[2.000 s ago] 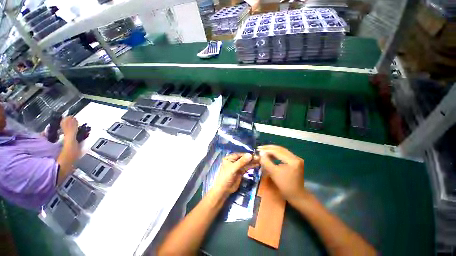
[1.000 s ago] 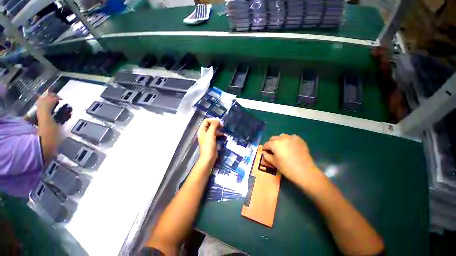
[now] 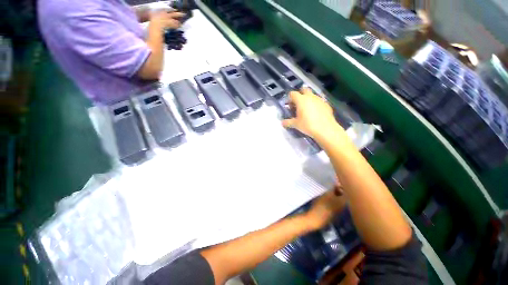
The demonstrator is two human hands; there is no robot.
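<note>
Dark grey housings (image 3: 218, 96) with small windows lie in a row on the clear tray. My right hand (image 3: 312, 114) is over the housings at the row's right end, thumb and fingers spread around a dark housing; whether it grips is unclear. My left hand (image 3: 328, 207) is lower, beside the glossy blue-black adhesive sheet (image 3: 326, 247), partly behind my right forearm; its fingers are blurred and any hold is hidden. The orange jig (image 3: 346, 271) shows in part at the bottom edge, partly covered by the sheet and right sleeve.
A white interleaf sheet (image 3: 211, 183) covers much of the tray stack, with clear blister tray (image 3: 83, 239) showing at lower left. A person in a purple shirt (image 3: 100, 44) works at upper left. Conveyor rail (image 3: 356, 117) and stacked packed parts (image 3: 457, 100) are at right.
The view has turned left towards the tray. My right hand has left the jig and reached across to the housings. My left hand remains near the adhesive sheet.
</note>
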